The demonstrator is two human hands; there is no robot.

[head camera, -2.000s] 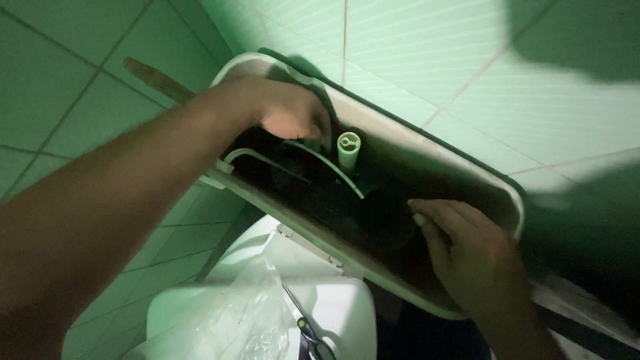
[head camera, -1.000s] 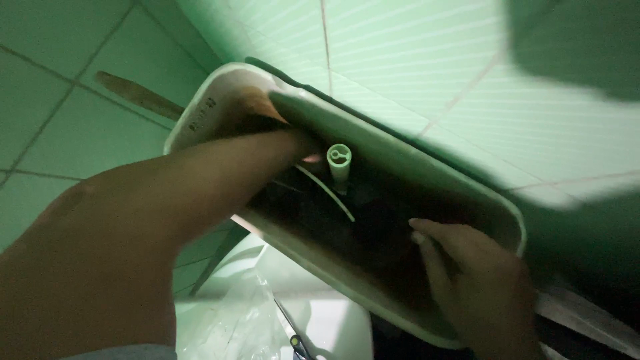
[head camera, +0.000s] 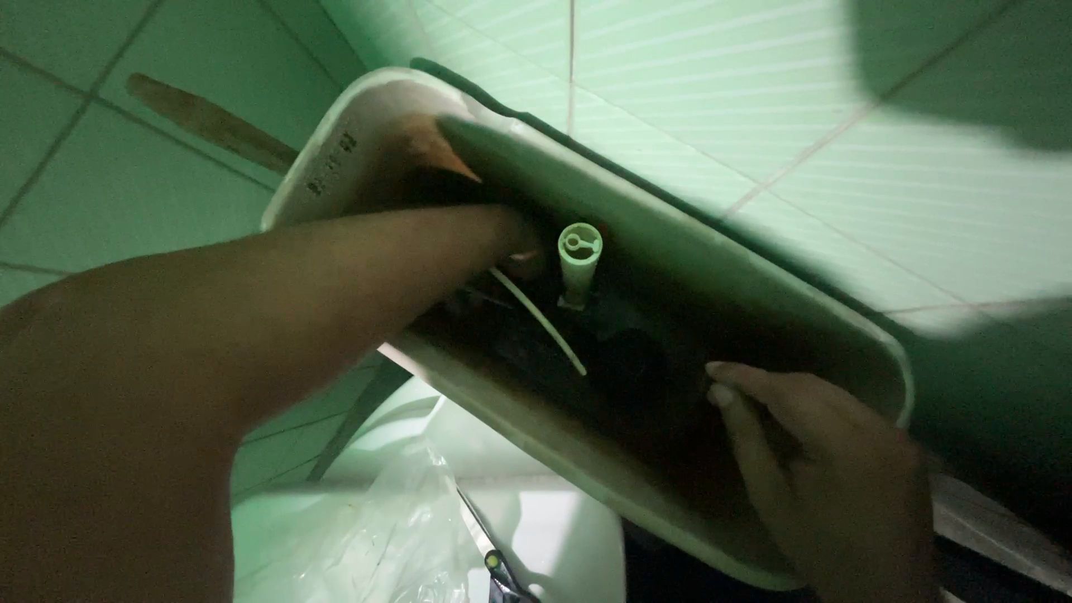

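An open toilet cistern (head camera: pixel 846 322) runs diagonally across the view, its inner walls stained brown. My left hand (head camera: pixel 523 243) reaches deep inside, left of an upright pale plastic overflow tube (head camera: pixel 579 260); most of its fingers are hidden in shadow. A thin, curved light-coloured tube (head camera: pixel 540 318) extends from beside that hand toward the cistern's middle. Over the right end is my right hand (head camera: pixel 804 452), thumb and index finger close together; whether something small is between them cannot be told.
Below the cistern, a clear plastic bag (head camera: pixel 377 536) and scissors (head camera: pixel 486 536) lie on the white toilet lid (head camera: pixel 569 528). A wooden stick (head camera: pixel 209 126) juts out behind the left end. Tiled walls (head camera: pixel 695 100) stand close behind.
My left hand has gone deeper into the cistern, and the left forearm now crosses its near rim lower down. The right hand stays over the right end. The view has shifted somewhat.
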